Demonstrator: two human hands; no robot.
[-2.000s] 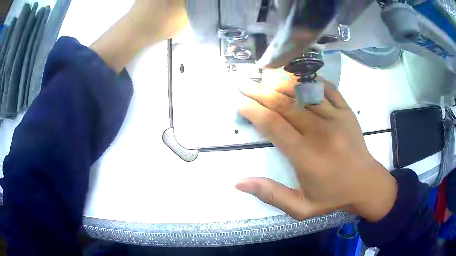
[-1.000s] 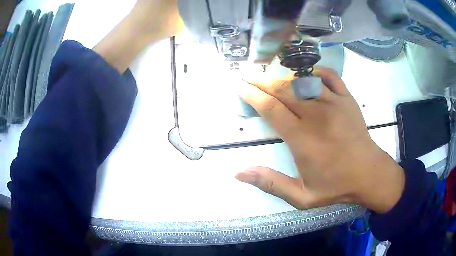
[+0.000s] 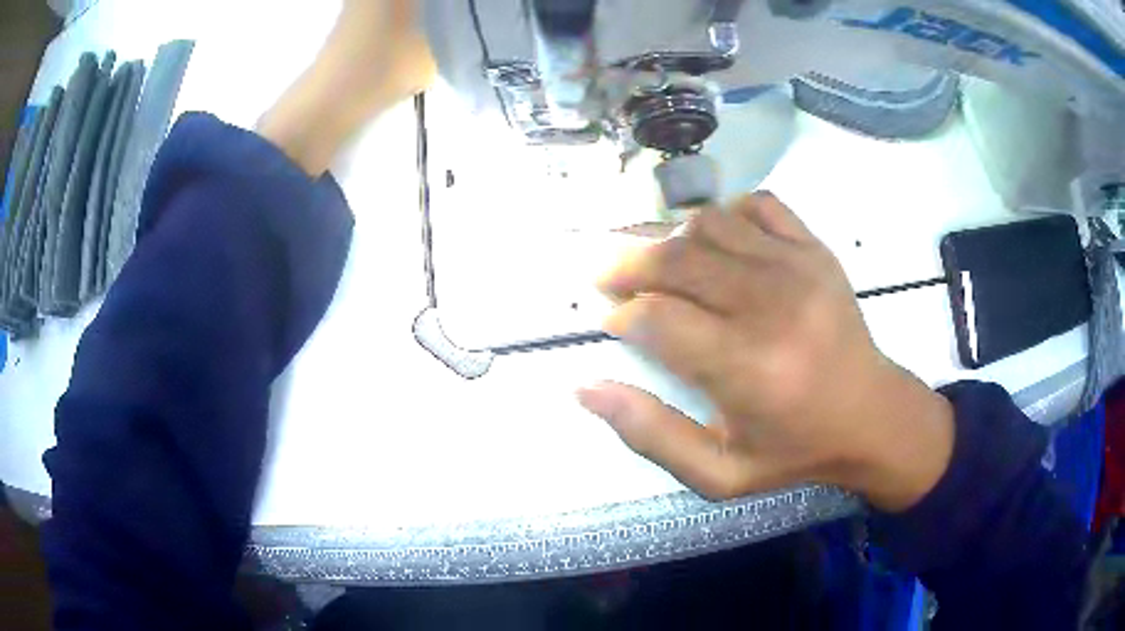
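Note:
The white sewing machine head (image 3: 765,62) stands at the top, its dark tension dial (image 3: 672,121) low on it. My right hand (image 3: 765,345) is over the machine bed (image 3: 518,271), just in front of the dial, fingers bent and thumb apart. Glare whitens the bed at its fingertips, and I cannot tell whether it holds fabric. My left hand (image 3: 383,49) reaches to the top left of the machine head; its fingers are hidden behind the head, so its grip does not show.
A strip stack (image 3: 86,185) of grey folded pieces lies at the left. Grey curved panels (image 3: 882,105) lie under the machine arm. A black mobile phone (image 3: 1021,290) is at the right. A measuring tape edge (image 3: 555,542) runs along the table's front. Blue material shows below right.
My right hand has drawn back slightly from the dial and its fingers are more bent. The small grey patch near its fingertips no longer shows. The view has shifted, showing more of the machine arm.

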